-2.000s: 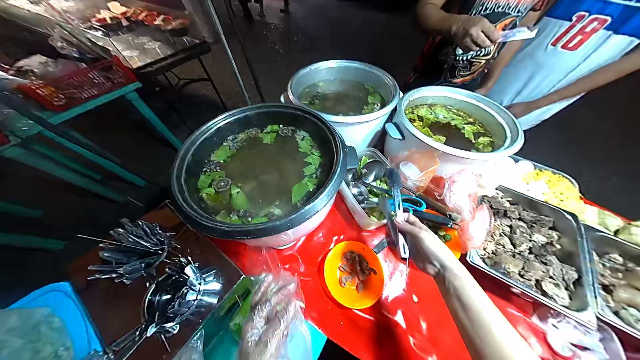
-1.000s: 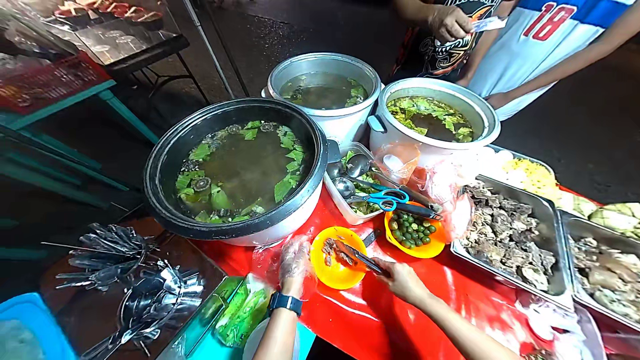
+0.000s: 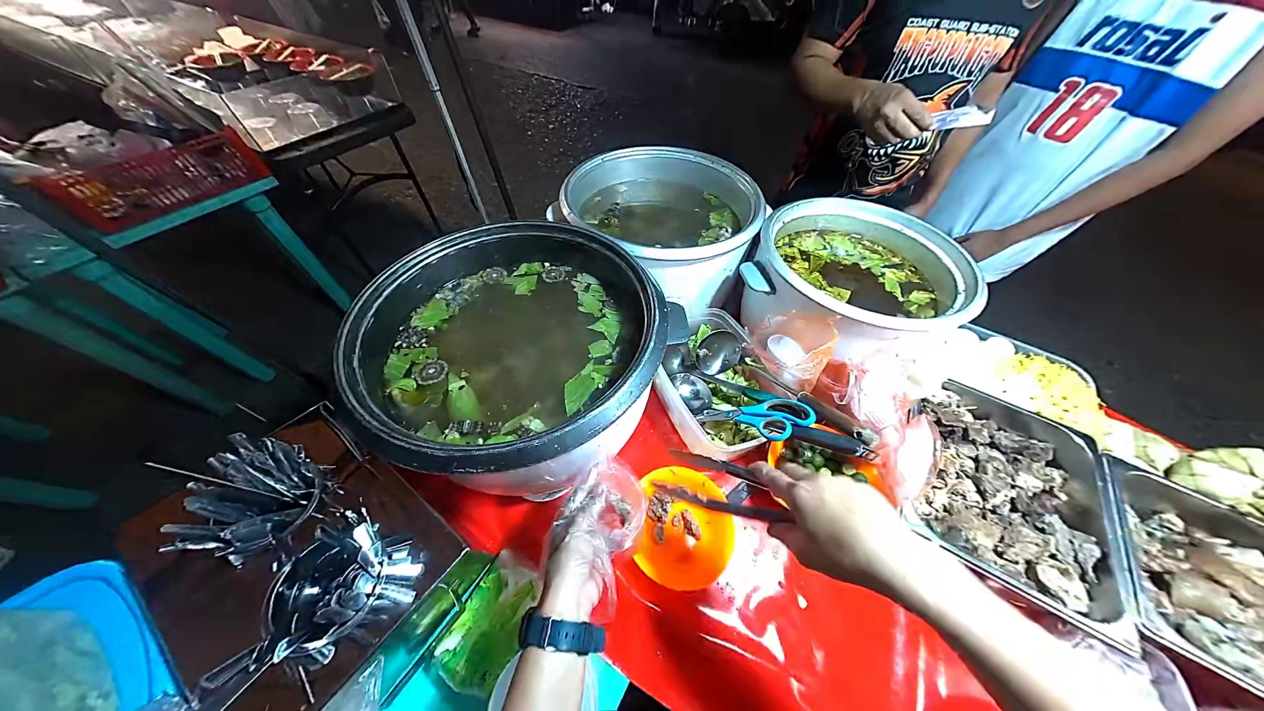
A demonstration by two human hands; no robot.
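Note:
My left hand (image 3: 585, 528), inside a clear plastic bag (image 3: 617, 499), sits just left of an orange bowl (image 3: 706, 563); a little dark food shows inside the bag at its fingers. Small brown meat pieces (image 3: 674, 523) lie in the bowl. My right hand (image 3: 825, 518) grips dark tongs (image 3: 726, 509), whose parted arms reach over the bowl. Behind my hands, blue-handled scissors (image 3: 775, 417) and ladles (image 3: 691, 393) rest on a container of greens (image 3: 731, 432). A second orange bowl holds small green fruits (image 3: 815, 457), partly under the scissors and a dark handle.
Three large pots of broth with leaves (image 3: 504, 454) (image 3: 662, 252) (image 3: 874, 321) stand behind. Metal trays of meat (image 3: 1106, 553) are at right. Spoons and forks (image 3: 341, 592) stand at left. Two people are across the table, one hand (image 3: 894, 112) holding a paper-like item.
Two seconds ago my right hand was behind the orange bowl, near the scissors; it now holds tongs over the bowl. The tongs' tips have left the meat's right side and extend across the bowl.

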